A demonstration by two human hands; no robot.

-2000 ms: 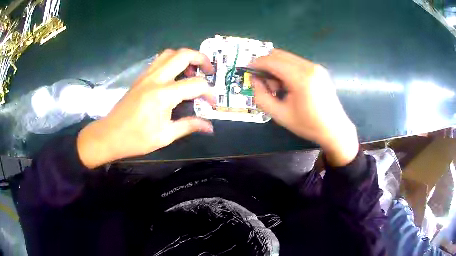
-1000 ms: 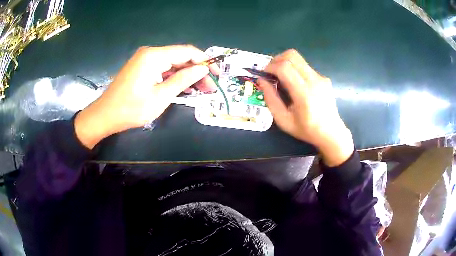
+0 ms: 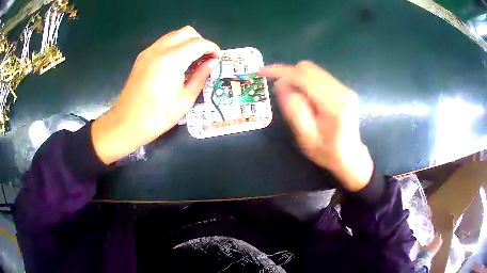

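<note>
The open white socket housing (image 3: 260,117) lies on the dark green bench in front of me. The green circuit board (image 3: 255,92) shows across its middle, a brass strip (image 3: 229,122) along its near edge. A dark green wire (image 3: 214,101) crosses its left part. My left hand (image 3: 160,88) is at the housing's left side, thumb and fingertips pinched on its upper left edge; whether they grip a wire or the housing wall is hidden. My right hand (image 3: 320,114) is blurred, right of the housing, its index fingertip at the upper right edge. No tool can be made out in it.
Brass strips with white wires (image 3: 45,53) lie piled at the far left. Clear plastic wrap (image 3: 59,123) lies left of the housing, partly behind my left sleeve. An open brown carton (image 3: 454,186) with clear plastic stands at the lower right; a person's hand (image 3: 430,248) shows beside it.
The housing has moved left and turned slightly. My left hand no longer holds up the strip and wire over it. My right hand has shifted off the board; the dark pointed tool no longer shows.
</note>
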